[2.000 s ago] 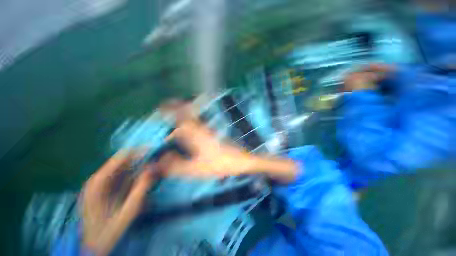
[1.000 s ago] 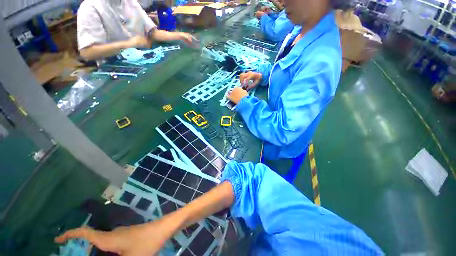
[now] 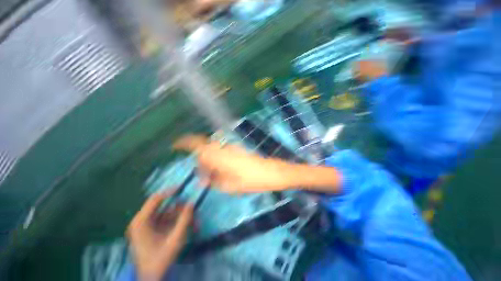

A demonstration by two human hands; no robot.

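The picture is strongly blurred. My left hand (image 3: 158, 236) is at the lower left, fingers curled round the near end of a dark narrow plastic frame (image 3: 201, 198). My right hand (image 3: 233, 167) reaches in from the right over the frame's far end, index finger stretched out to the left. Blur hides whether its fingertips grip the frame or a small piece. Pale blue liner sheets (image 3: 230, 206) lie below and around my hands. Loaded sheets with black squares (image 3: 288, 115) lie beyond my right forearm.
A grey metal post (image 3: 200, 93) stands just beyond my right hand. Blurred yellow pieces (image 3: 305, 89) lie on the green belt (image 3: 137, 129). A person in a blue smock (image 3: 434, 104) works at the upper right, with blue sheets (image 3: 335, 52) by their hands.
The view has swung down and left. My left hand has come into view with the dark frame. My right hand, before over blue scrap at the lower left, is now by the frame.
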